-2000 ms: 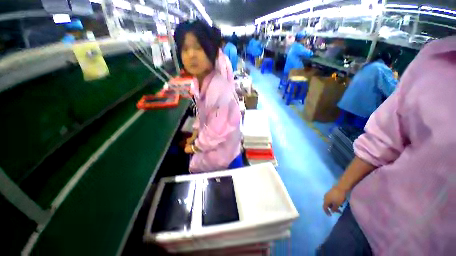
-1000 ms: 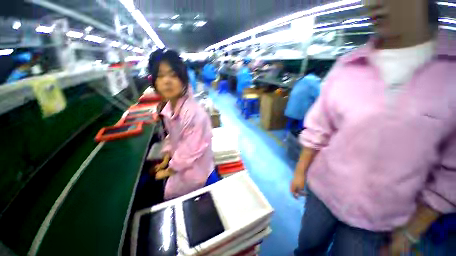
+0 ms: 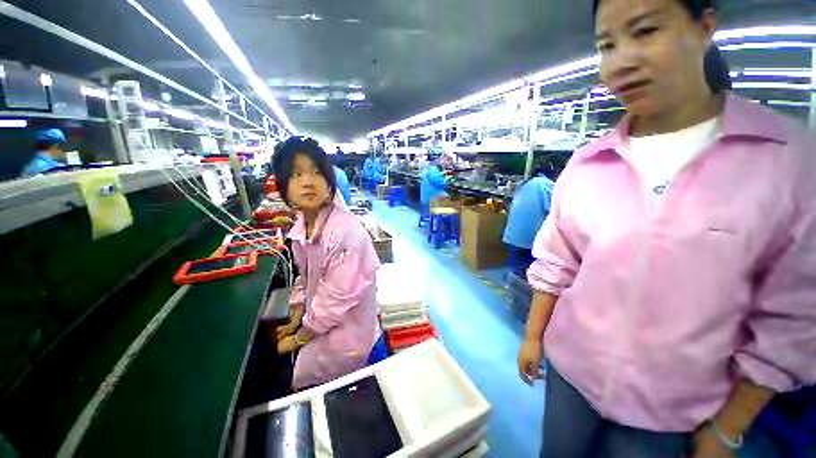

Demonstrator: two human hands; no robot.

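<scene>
Neither of my hands is in the picture. Nearest in front of me, a white multi-slot foam tray (image 3: 436, 386) tops a stack at the bottom centre, cut off by the lower edge. A dark tablet (image 3: 361, 419) lies in its middle slot. Another dark tablet (image 3: 279, 433) with a bright reflection lies in the left slot. The right slot holds no tablet. On the green belt (image 3: 192, 326), a red-orange foam tray (image 3: 216, 267) holds a dark tablet, with more such trays behind it.
A person in a pink smock (image 3: 335, 291) sits beside the belt. Another person in pink (image 3: 671, 268) stands close at the right. White and red trays (image 3: 401, 307) are stacked behind the front stack. A yellow tag (image 3: 106, 205) hangs from the shelf edge. White cables hang over the belt.
The view has turned right and tilted up. The standing person now shows more fully at the right. The white tray sits lower in the picture. The seated person still faces this way.
</scene>
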